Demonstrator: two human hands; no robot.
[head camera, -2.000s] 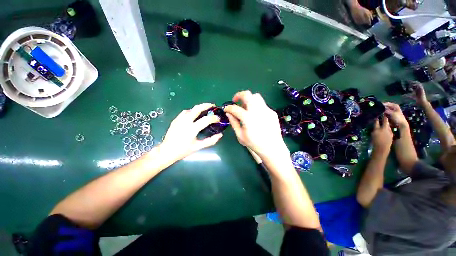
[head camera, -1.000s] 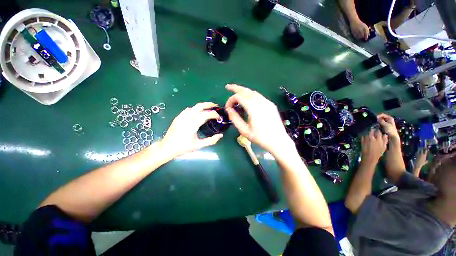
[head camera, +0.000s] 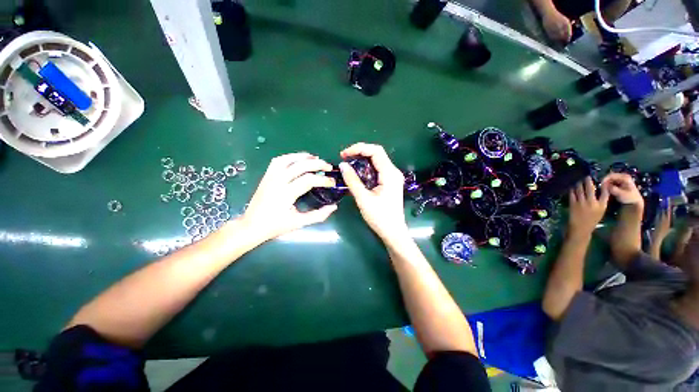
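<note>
My left hand is closed around a black motor housing just above the green bench mat, in the middle of the view. My right hand holds a dark round end part beside the top of the housing, with the thumb on its near side. The two parts are close together; whether they touch is hidden by the fingers. Thin silver wave washers lie in a loose scatter left of my hands, with one apart from them. The mallet is not visible.
A dark heap of motors lies right of my hands, with a blue-silver disc at its near edge. A white post and a round white fixture stand at left. A co-worker's hands are at right. Separate motors lie beyond.
My right hand has turned and now holds the dark round part away from the housing, which my left hand keeps in place. The mallet seen earlier is out of sight. Motors beyond have shifted right.
</note>
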